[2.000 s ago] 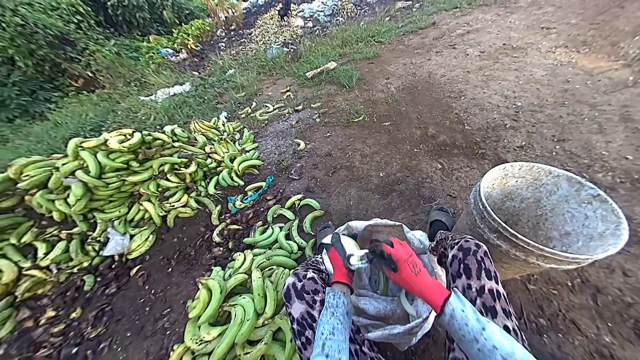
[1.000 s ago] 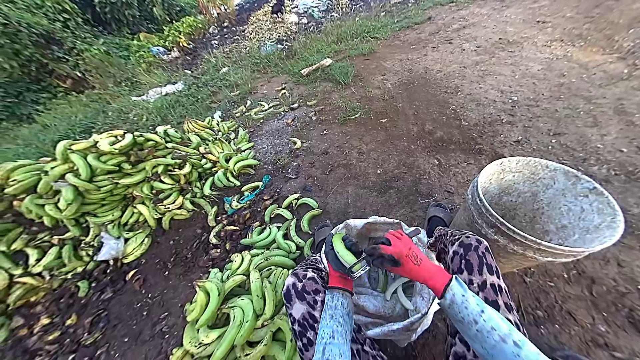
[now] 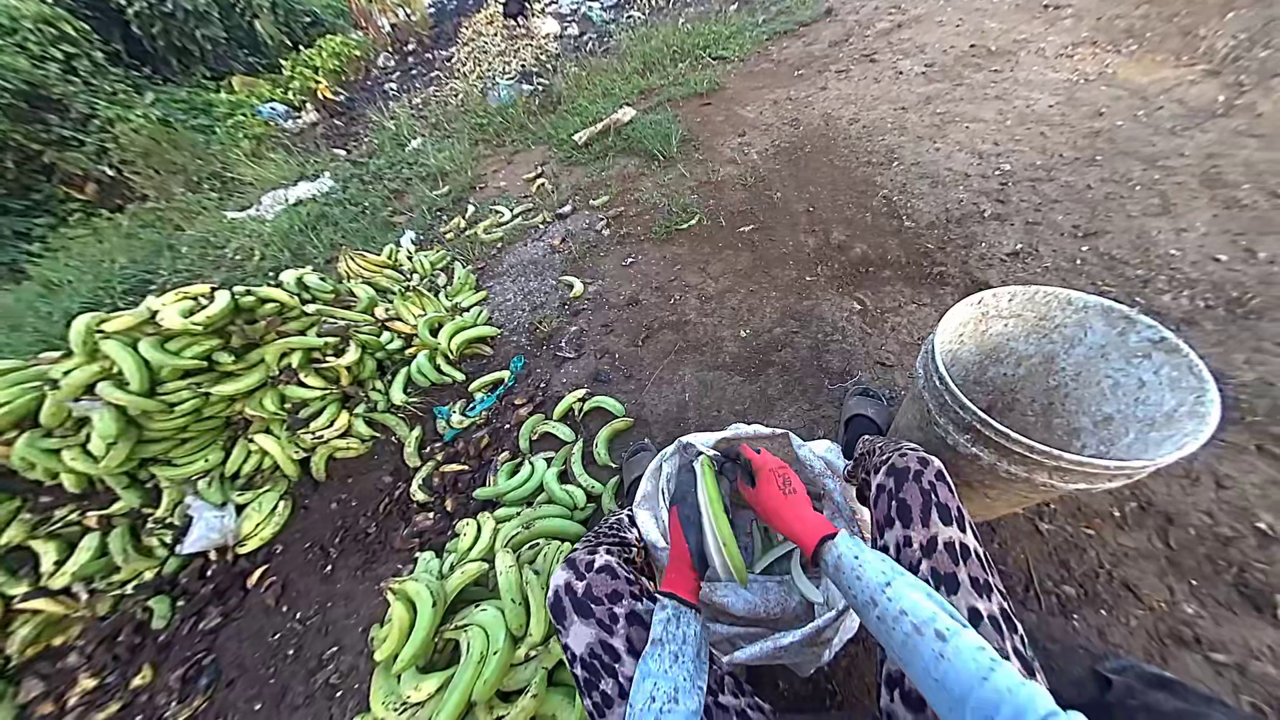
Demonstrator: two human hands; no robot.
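Observation:
Both hands wear red and black gloves and work above an open whitish woven sack (image 3: 770, 625) between my knees. My left hand (image 3: 688, 535) holds a green plantain or banana (image 3: 720, 520), its peel partly off and pale flesh showing, pointing away from me. My right hand (image 3: 785, 498) is at the fruit's far right side, fingertips bent; whether it grips a tool or peel is hidden. Pale peel strips (image 3: 800, 575) lie in the sack. Left of my leg lies a heap of green fruit (image 3: 490, 620).
A larger heap of green fruit (image 3: 200, 380) spreads at the left on dark soil, with a white plastic scrap (image 3: 208, 525) on it. A big stained bucket (image 3: 1000, 430) stands right of my knee. Grass and bushes edge the far left.
The fruit in my left hand, partly hidden two seconds ago, now shows lengthwise with more pale flesh. My right hand has shifted on its right side.

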